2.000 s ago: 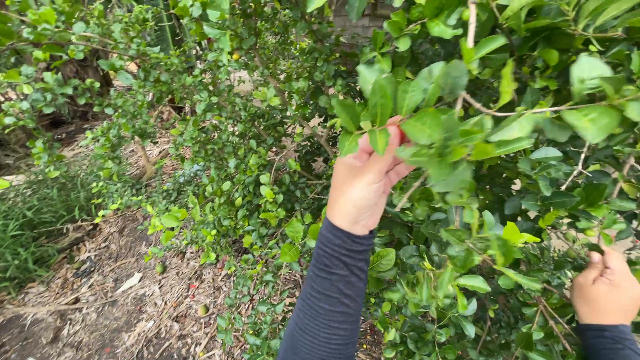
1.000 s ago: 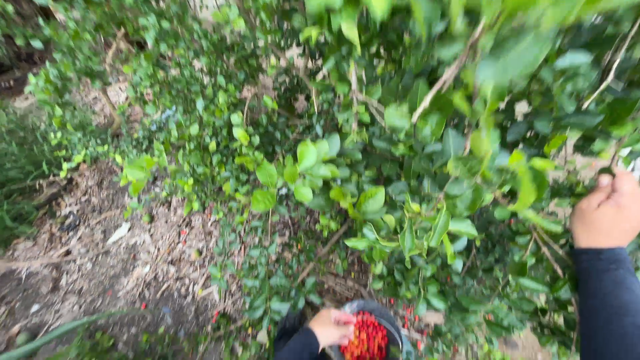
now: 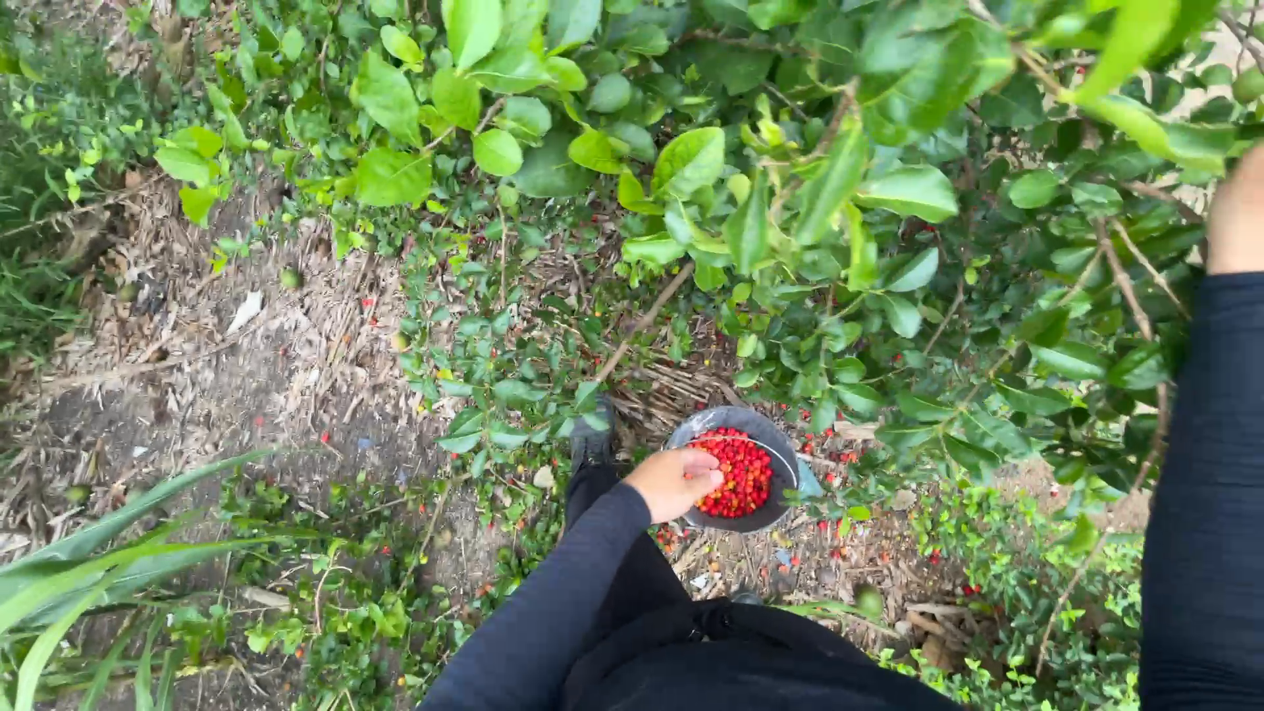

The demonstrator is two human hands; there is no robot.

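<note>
My left hand (image 3: pixel 675 484) is over the left side of a dark bucket (image 3: pixel 778 446) on the ground, its fingers curled above a heap of small red fruits (image 3: pixel 736 472). Whether anything is between those fingers cannot be made out. A thin handle crosses the bucket's opening. At the right edge my right hand (image 3: pixel 1236 222) is raised among the branches of the leafy shrub (image 3: pixel 691 163); its fingers are cut off by the frame and leaves. Both arms wear dark sleeves.
Dry litter and bare soil (image 3: pixel 296 365) with scattered red fruits lie at the left. A dark shoe (image 3: pixel 592 434) stands left of the bucket. Long grass blades (image 3: pixel 118 553) reach in at lower left, and a thin branch (image 3: pixel 647 321) slants above the shoe.
My left hand, among the upper leaves two seconds ago, is now down at the bucket. My right hand remains at the branches on the right. The view has tilted down.
</note>
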